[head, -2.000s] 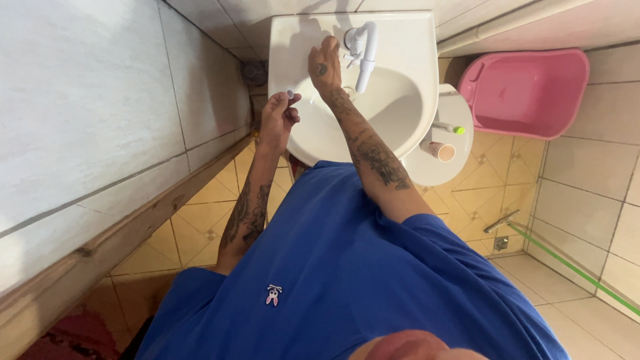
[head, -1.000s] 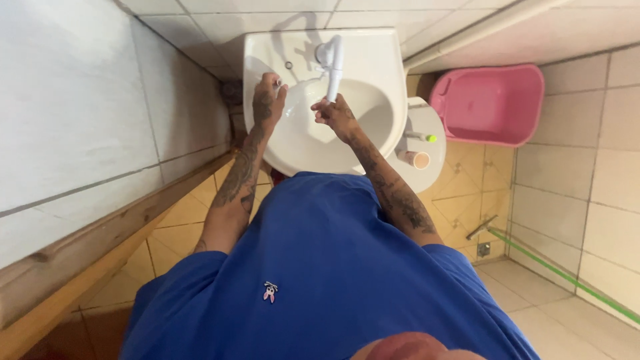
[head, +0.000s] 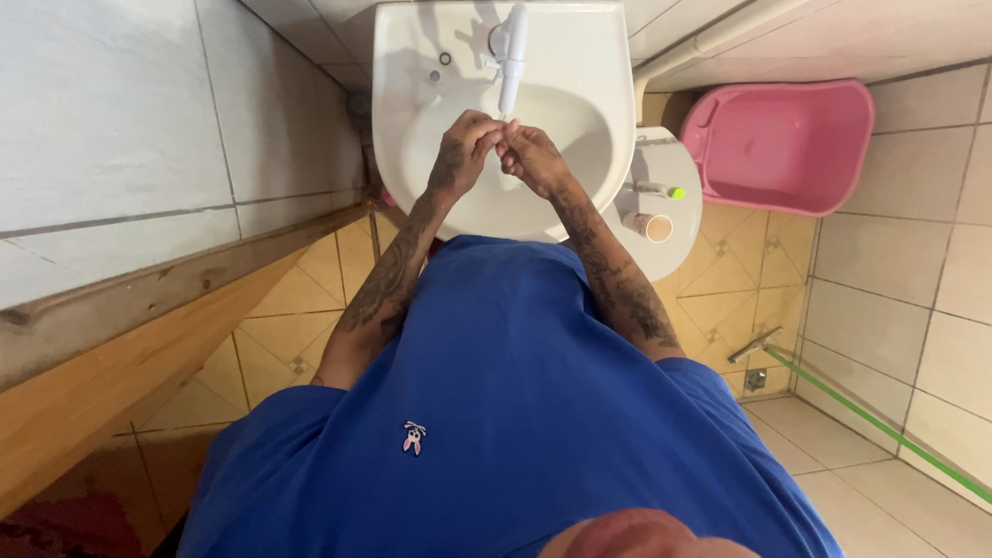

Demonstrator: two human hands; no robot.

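Over the basin of a white ceramic sink [head: 442,186], my two hands meet just below the spout of a pale faucet [head: 512,66]. My left hand [head: 469,143] has its thumb and fingers pinched together at the fingertips of my right hand [head: 528,153]. Something small and pale may show between the fingertips, but it is too small and covered to name. A small dark ring [head: 445,58] and a small round grey piece [head: 434,76] lie on the sink's back left ledge.
Right of the sink, a round white table [head: 666,260] holds a cup [head: 659,228] and a small bottle with a green cap [head: 676,193]. Beyond stands a pink plastic tub [head: 783,147]. A squeegee with a green handle [head: 860,415] leans low at the right. A tiled wall rises at the left.
My left hand has moved right and my right hand has come to meet it under the spout. Two seconds ago my right hand was on the ledge beside the faucet.
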